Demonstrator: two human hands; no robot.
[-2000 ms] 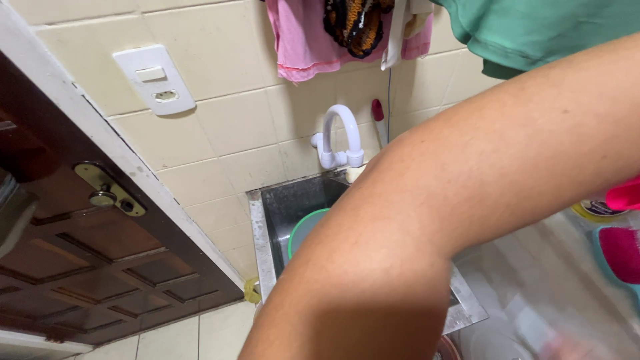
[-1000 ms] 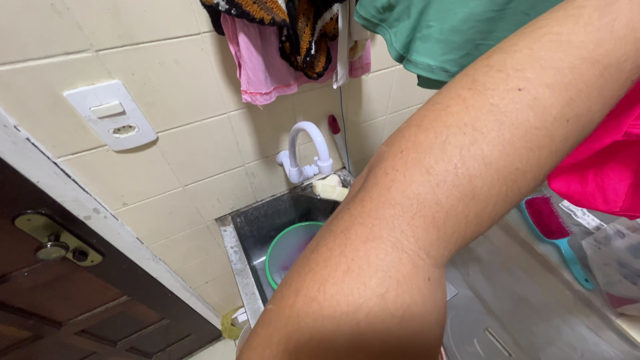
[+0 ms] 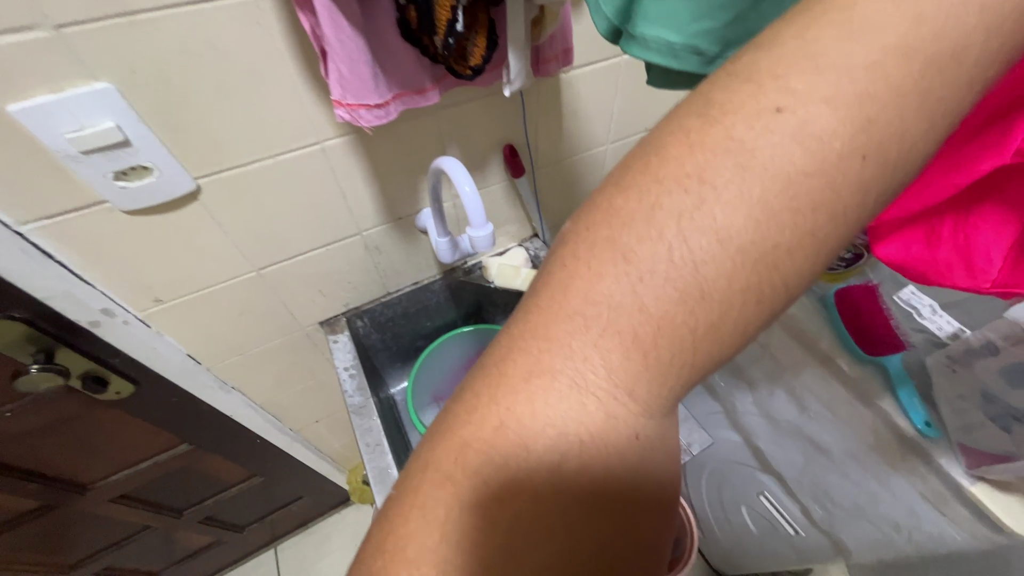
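Observation:
A raised, bent bare arm crosses the head view from the upper right to the bottom centre; neither of my hands shows, so what they hold or touch is hidden. Behind the arm, a green-rimmed basin (image 3: 436,372) sits in a dark sink (image 3: 392,320) under a white curved faucet (image 3: 452,204). Pale bars of soap (image 3: 509,270) lie at the sink's back corner. Bright pink fabric (image 3: 960,208) hangs at the right, beyond the arm. A turquoise brush with dark pink bristles (image 3: 872,324) lies on a grey surface below that fabric.
Pink cloth (image 3: 376,68) and green cloth (image 3: 688,40) hang along the tiled wall. At the left are a switch and socket plate (image 3: 104,146) and a dark wooden door (image 3: 144,464). A clear plastic bag (image 3: 980,392) lies on the grey lid (image 3: 784,432) at the right.
Across these frames the arm stays raised over the sink. The pink fabric at the right, larger in view one second ago, now covers less of the brush's surroundings. The view has shifted.

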